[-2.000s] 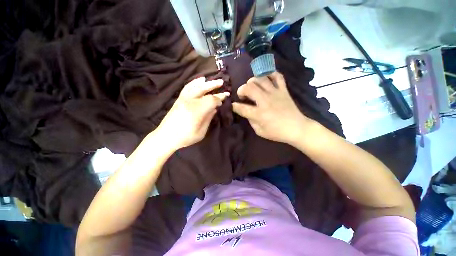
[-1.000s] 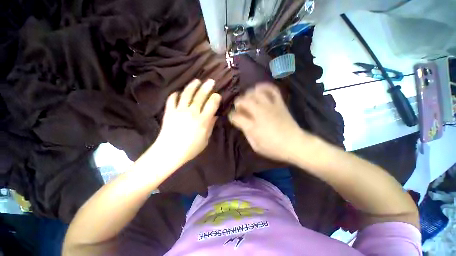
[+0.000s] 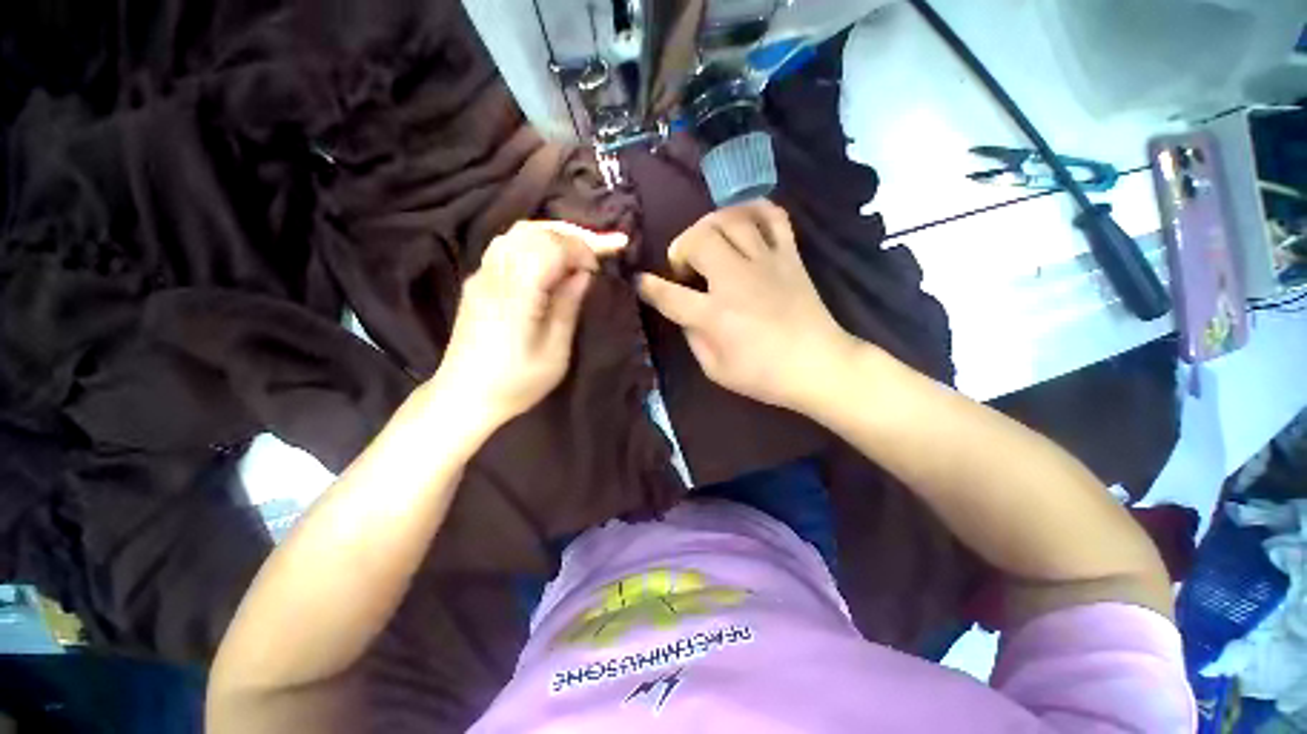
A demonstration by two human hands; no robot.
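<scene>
Dark brown fabric (image 3: 187, 273) is heaped left of the machine and over the lap. Its gathered edge (image 3: 619, 215) runs from the presser foot (image 3: 614, 144) down towards my body. My left hand (image 3: 523, 308) pinches the brown fabric between thumb and finger just left of the edge, below the foot. My right hand (image 3: 753, 301) lies on the flat brown fabric right of the edge, fingers bent, fingertips near the seam; whether it grips cloth is unclear. A grey-blue ribbed knob (image 3: 740, 168) sits just above my right hand.
The white table (image 3: 946, 273) at the right holds a black screwdriver (image 3: 1118, 265), teal-handled snips (image 3: 1044, 169) and a pink-purple phone (image 3: 1200, 251). The sewing machine head (image 3: 523, 58) is at the top centre. A blue mesh thing (image 3: 1236, 620) is at lower right.
My left hand was spread on the fabric and now pinches it near the edge. The gathered edge now shows as an open line below my hands, with a light gap beside it.
</scene>
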